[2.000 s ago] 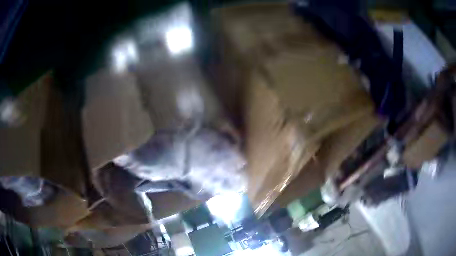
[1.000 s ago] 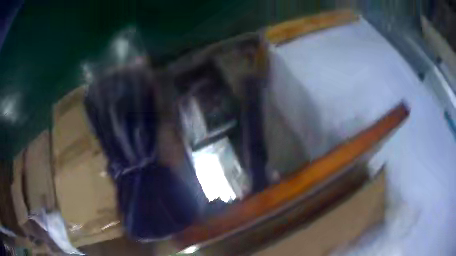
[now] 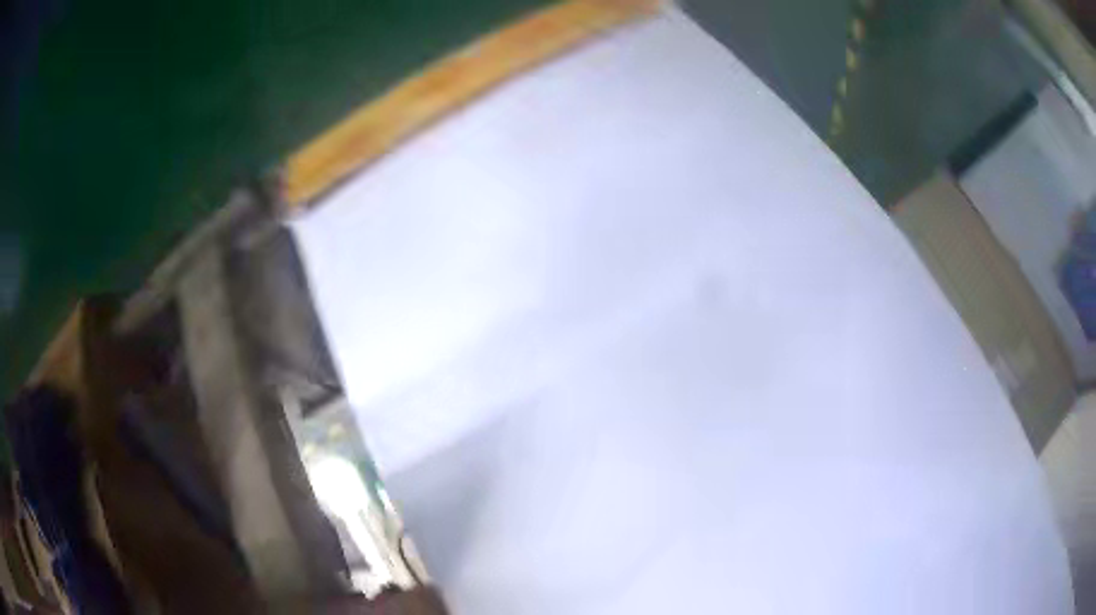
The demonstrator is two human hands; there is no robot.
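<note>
Neither of my hands is in view. A large smooth white panel or cabinet side (image 3: 721, 312) fills the middle and right of the head view, blurred and overexposed. A wood-coloured edge (image 3: 469, 96) runs along its upper left side. What lies behind the panel is hidden.
Green floor (image 3: 132, 132) shows at the upper left. A brown and grey frame (image 3: 234, 421) stands at the lower left, with a dark blue item (image 3: 48, 493) beside it. Brown cardboard (image 3: 986, 276) is at the right. Yellow-black floor tape (image 3: 851, 60) shows at the upper right.
The view has moved along. The white panel has shifted left and grown larger. The cartons and dark blue bundle have moved to the lower left edge. No hand appears in any frame.
</note>
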